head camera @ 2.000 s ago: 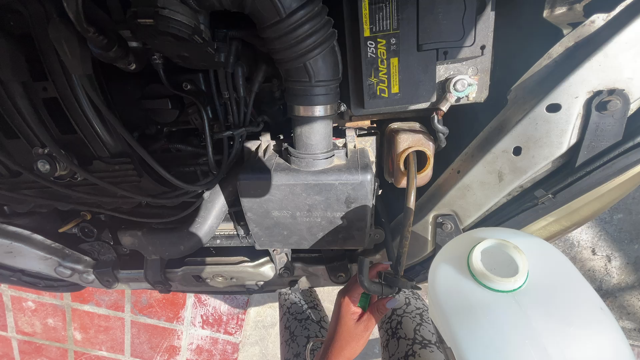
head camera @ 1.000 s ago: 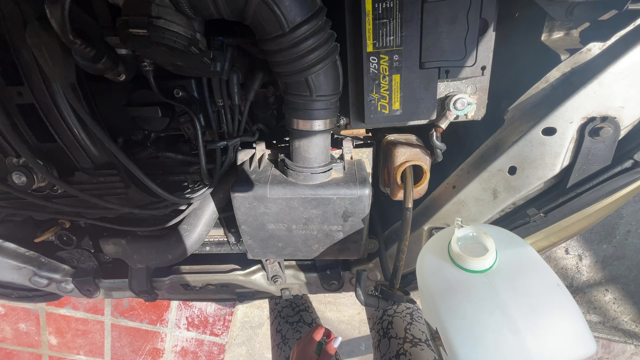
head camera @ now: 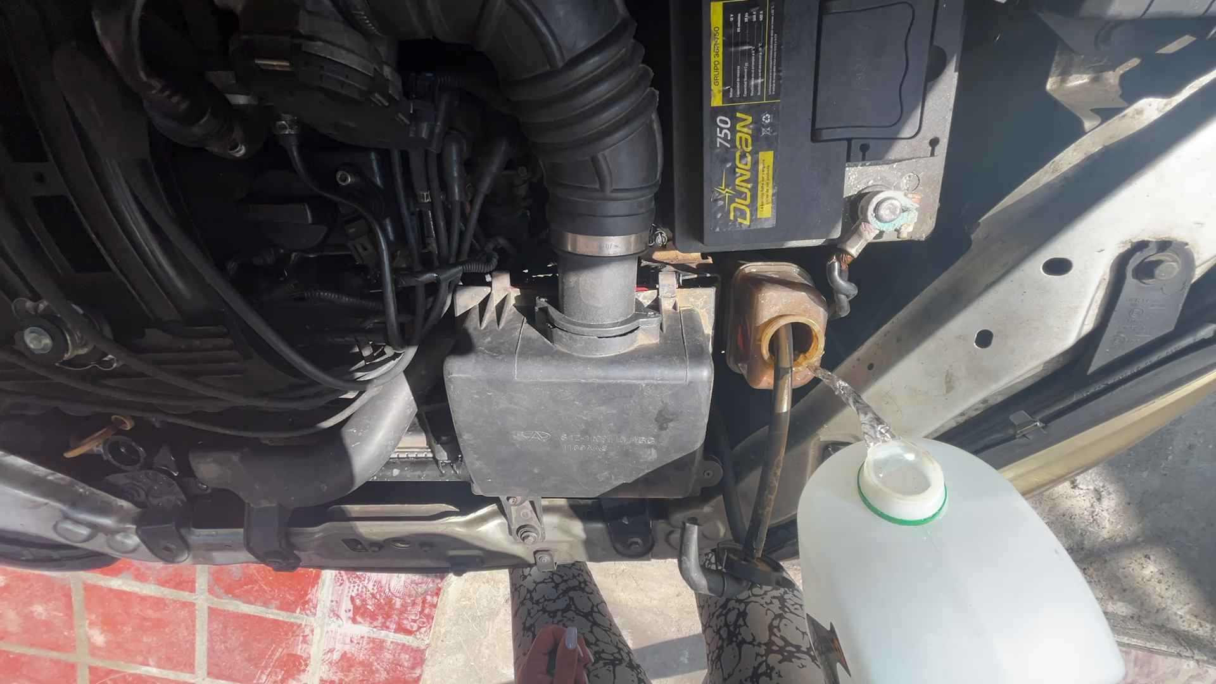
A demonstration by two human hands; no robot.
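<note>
A translucent white plastic jug [head camera: 950,579] with a green ring at its neck tilts at the lower right, and clear liquid [head camera: 860,404] streams from its mouth to the opening of a browned coolant reservoir [head camera: 779,294]. A thin brown tube [head camera: 771,446] runs out of that opening down to a black cap [head camera: 755,567] with a short bent hose [head camera: 701,562] beside it, lying near the front edge of the engine bay. My left hand [head camera: 554,655] shows only in part at the bottom edge, fingers curled before my patterned trouser leg; its contents are hidden. My right hand is out of view.
A black air filter box [head camera: 579,408] with a ribbed intake hose [head camera: 589,114] stands left of the reservoir. Above it is a Duncan car battery [head camera: 826,123] with a corroded terminal [head camera: 885,209]. The metal front crossmember [head camera: 380,540] runs along the bay, with red floor tiles [head camera: 256,632] beyond.
The jug has tipped toward the reservoir and liquid now flows from it. My left hand has let go of the hose end by the cap and moved left and down.
</note>
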